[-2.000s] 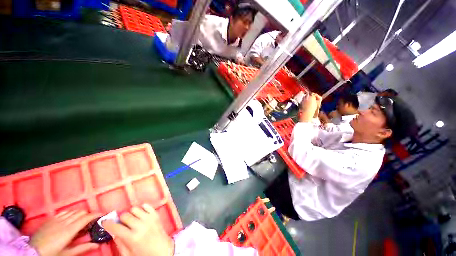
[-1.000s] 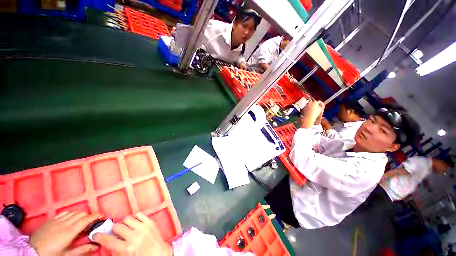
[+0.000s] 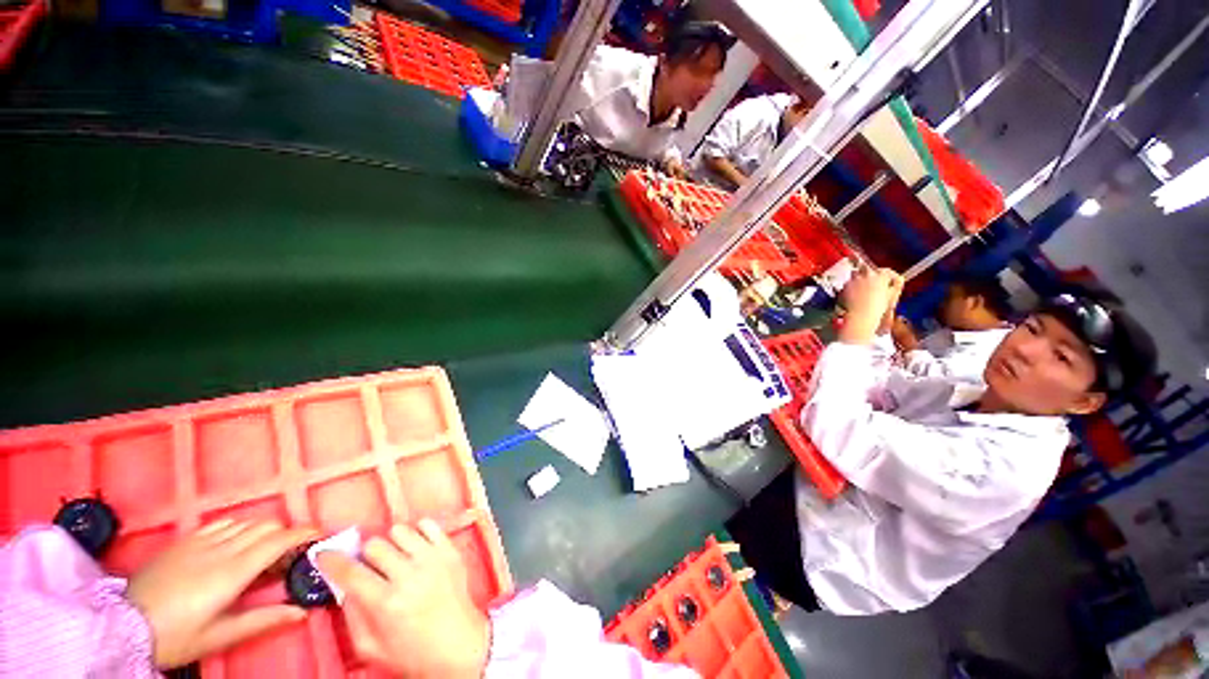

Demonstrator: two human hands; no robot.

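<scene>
A black round watch head [image 3: 310, 580] is between my hands, above the orange-red parts tray [image 3: 252, 509]. My left hand [image 3: 212, 590] holds the watch head at its left side with thumb and fingers. My right hand [image 3: 418, 604] pinches a small white wiping cloth [image 3: 340, 545] against the upper right of the watch head. Another black watch head [image 3: 86, 525] lies in a tray cell beside my left sleeve. The undersides of my fingers are hidden.
A second orange-red tray [image 3: 703, 623] with small dark watch heads is at the lower right. A blue pen [image 3: 515, 440], paper slip [image 3: 570, 422], small white block [image 3: 544, 482] and record sheets [image 3: 643, 418] lie beyond my tray. A metal post [image 3: 743, 199] rises there. A person [image 3: 915, 464] sits at right.
The whole view has shifted, so things sit further right. The cloth has moved off the face of the watch head to its upper right, showing more of the black disc.
</scene>
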